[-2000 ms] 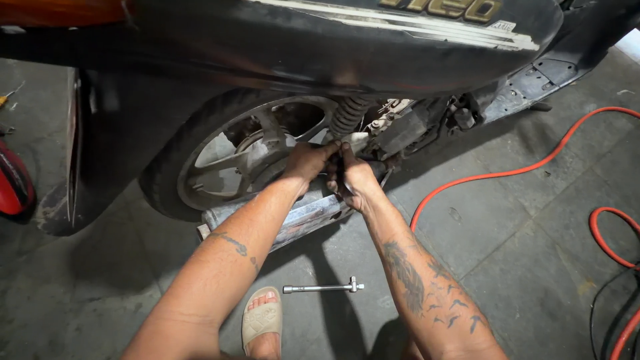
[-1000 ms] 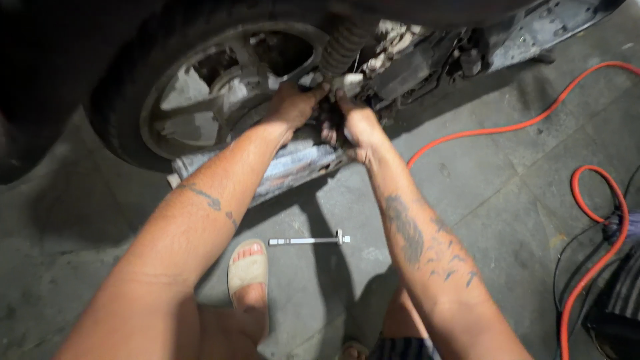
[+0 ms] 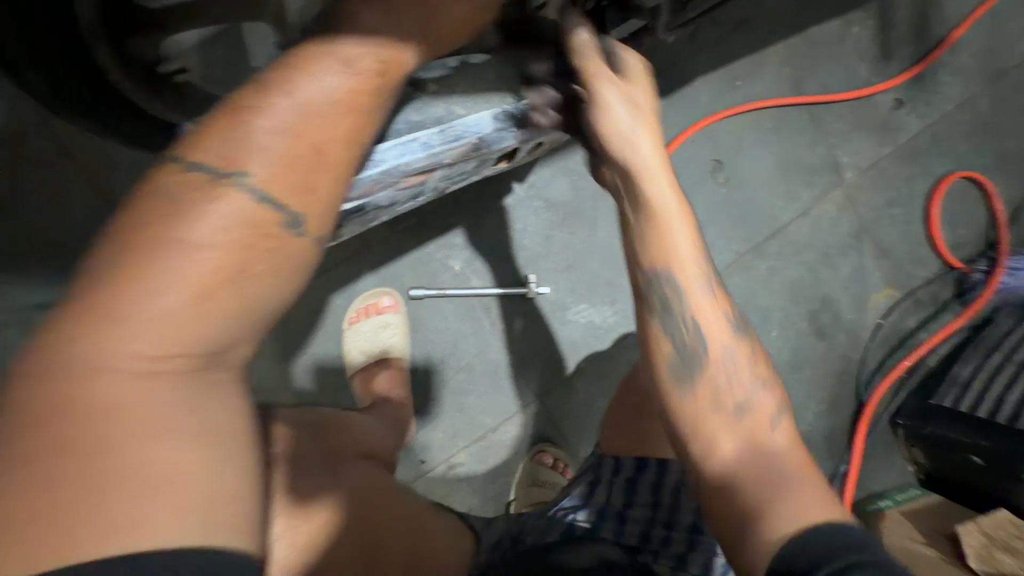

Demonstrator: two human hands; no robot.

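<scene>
My left hand [image 3: 448, 20] reaches to the top edge of the view, beside the scooter's rear wheel [image 3: 136, 64]; its fingers are out of sight. Slightly lower, my right hand [image 3: 612, 96] is at the dark, blurred underside parts of the scooter, its fingers bent; whether it holds something cannot be told. A long, worn metal piece [image 3: 432, 164] slants below both hands, beside the wheel. On the floor under it lies a chrome socket wrench with a sliding T-handle [image 3: 472, 292].
An orange hose [image 3: 784, 102] runs over the grey tiled floor and loops at the right. Near it stand a black ribbed box [image 3: 952, 448] and some cardboard [image 3: 920, 528]. My sandalled feet [image 3: 376, 332] are close to the wrench.
The view has tipped down and come closer, so the scooter's body panel and the spring are out of sight. Both hands remain at the scooter's lower parts.
</scene>
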